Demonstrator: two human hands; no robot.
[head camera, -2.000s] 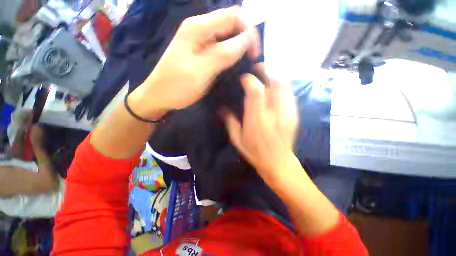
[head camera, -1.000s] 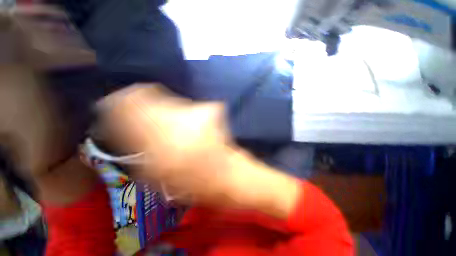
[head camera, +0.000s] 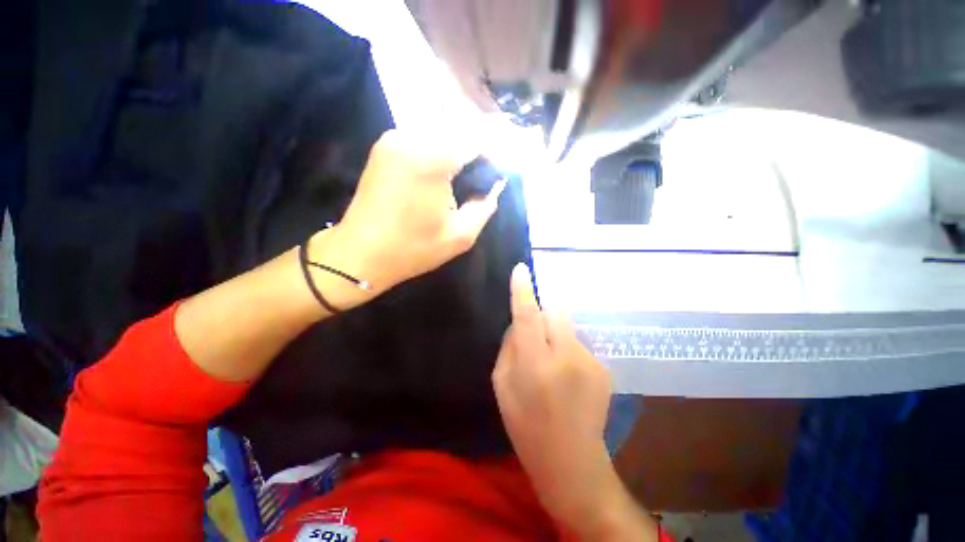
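Note:
A large black cloth panel (head camera: 212, 201) lies over the table and hangs over my lap. Its right edge runs up toward the needle area of the sewing machine (head camera: 635, 64), which is washed out by glare. My left hand (head camera: 423, 201) is on the cloth near that edge, thumb and fingertips pinching it just below the needle area. My right hand (head camera: 550, 371) is lower on the same edge, its index finger extended along it and the cloth edge held at the fingertips. A small dark block (head camera: 626, 191) stands on the machine bed right of the needle area.
The white machine bed (head camera: 698, 281) extends right, with a printed ruler (head camera: 720, 344) along its front edge. A blue crate (head camera: 241, 482) is at the lower left by my lap. Another blue lattice crate (head camera: 836, 466) and a brown surface (head camera: 709, 450) are below the table.
The view is now closer to the machine. Both hands have moved from bunched cloth and a blurred motion to the cloth's right edge. The black cloth is now spread out flatter.

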